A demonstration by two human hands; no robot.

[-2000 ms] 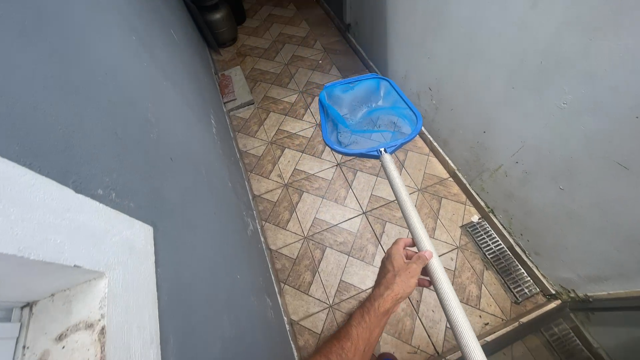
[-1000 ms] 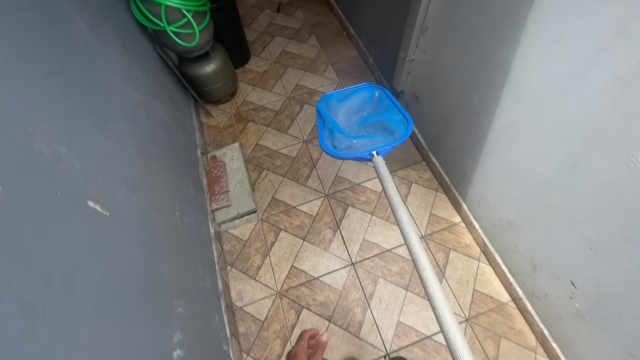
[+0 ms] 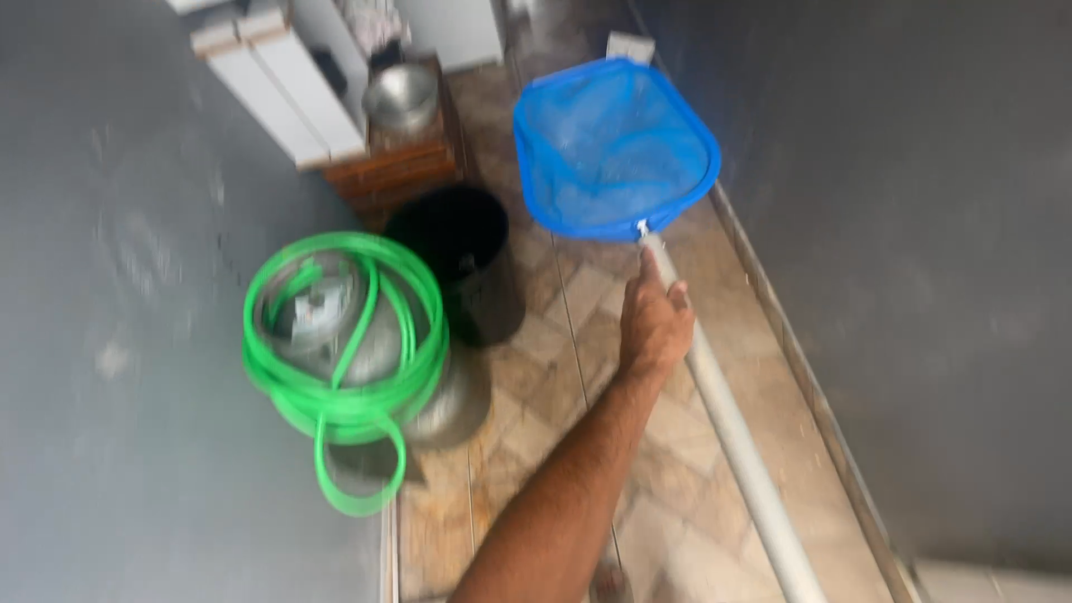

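Observation:
A skimmer net with a blue frame and blue mesh is held out ahead on a long pale pole. My left hand is on the pole just below the net's frame, one finger lying along it and the thumb on its right side. From there the pole runs down to the bottom edge of the view. My right hand is out of view.
At the left, a coiled green hose lies over a metal gas cylinder. Beside it stands a black bin. Behind are a brick ledge with a metal bowl and white panels. Grey walls flank the tiled floor.
The view has moved on along the passage, nearer the hose and bin. My left hand, low and off the pole one second ago, is now on it close to the net.

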